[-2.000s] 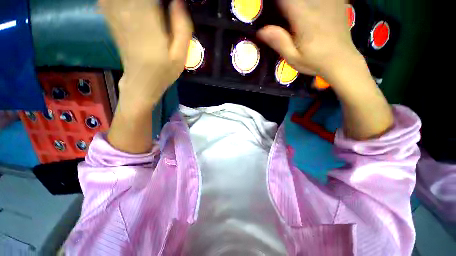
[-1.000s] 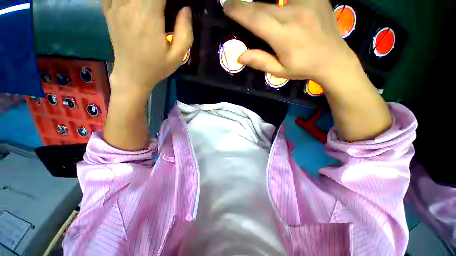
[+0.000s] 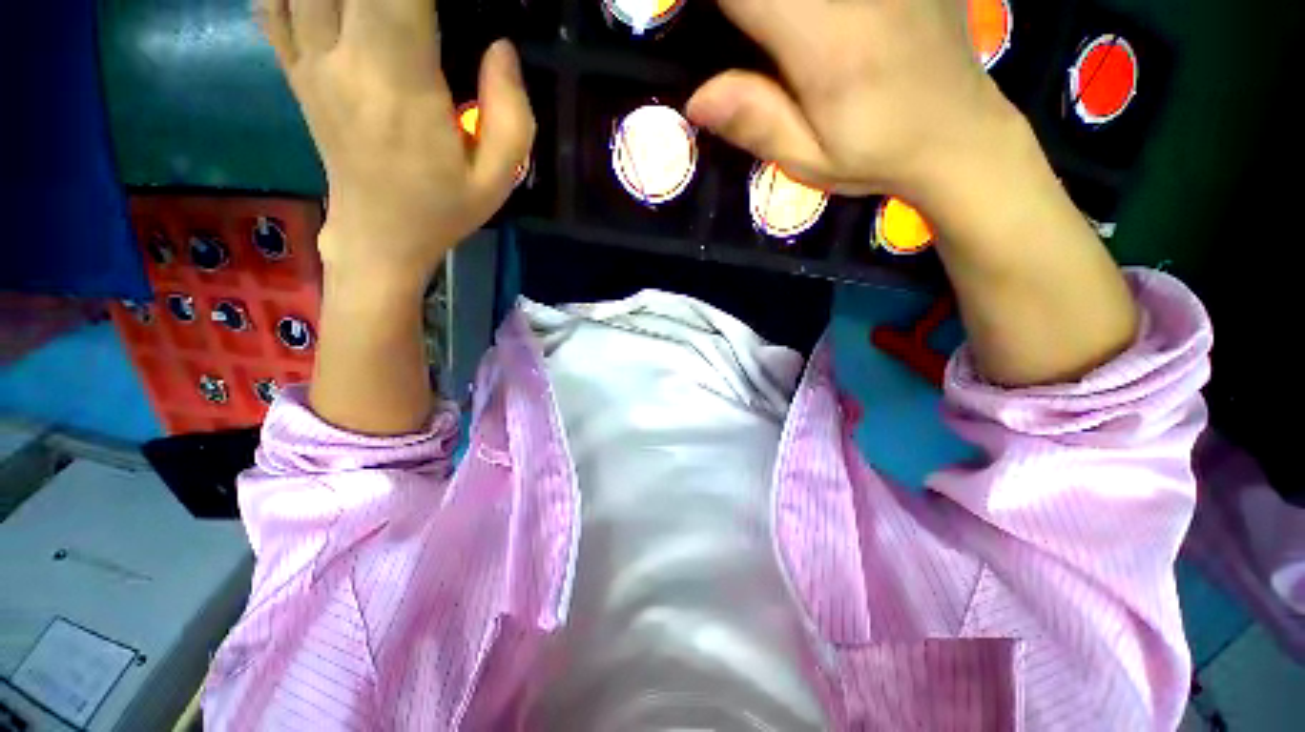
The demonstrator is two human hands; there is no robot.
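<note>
A black compartment tray lies at the top middle with several lit round smartwatches in its pockets. One watch glows white, another pale yellow, one orange-yellow and one red. My left hand is over the tray's left part, thumb apart, partly covering an orange-lit watch. My right hand is over the middle, thumb near the white watch. Both hands' upper fingers are cut off by the top edge, so what they touch there is hidden.
A red-orange tray with small dark watches is lower left, below bench level. A grey-white box with a paper label is below it. A blue panel is at far left. A pink sleeve shows at the right edge.
The tray with its lit watches has shifted slightly left in view since two seconds ago. My right hand has moved up since one second ago, uncovering more of the pale yellow watch.
</note>
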